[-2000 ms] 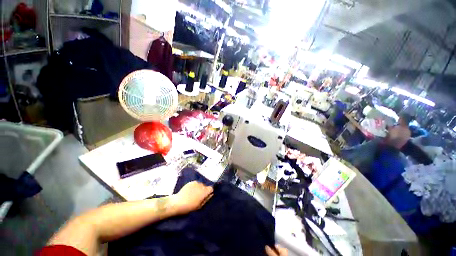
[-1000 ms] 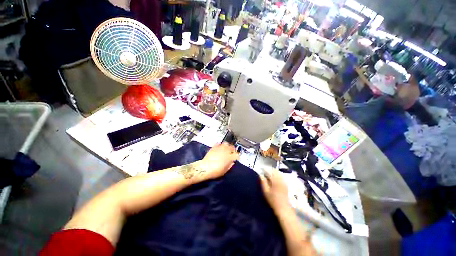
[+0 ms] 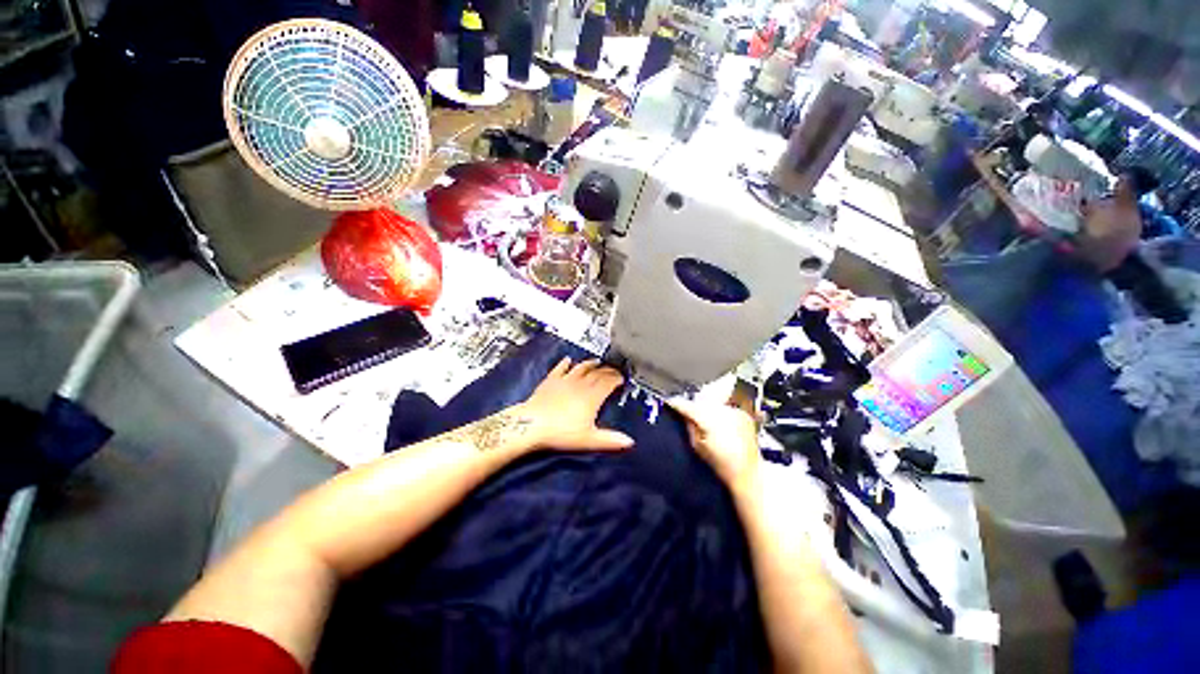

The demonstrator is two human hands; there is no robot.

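Observation:
A dark navy garment piece (image 3: 566, 540) lies over the table front and hangs towards my lap, its far edge under the white sewing machine head (image 3: 711, 263). My left hand (image 3: 579, 411) lies flat on the cloth just left of the presser foot (image 3: 648, 395), thumb spread from the fingers. My right hand (image 3: 717, 435) is at the cloth's right edge, right of the foot, fingertips close to it; whether it pinches the cloth cannot be told. The needles are too small to make out.
Left on the table are a smartphone (image 3: 355, 349), a red plastic bag (image 3: 383, 258), a fan (image 3: 328, 116) and an amber jar (image 3: 559, 250). Right are black strips (image 3: 842, 448) and a control screen (image 3: 932, 373). A whitish tub (image 3: 99, 329) stands far left. A person (image 3: 1116, 224) is at far right.
The view has moved closer to the machine. My left hand has moved forward to the presser foot and spread its thumb. My right hand has come up from the lower edge to beside the foot.

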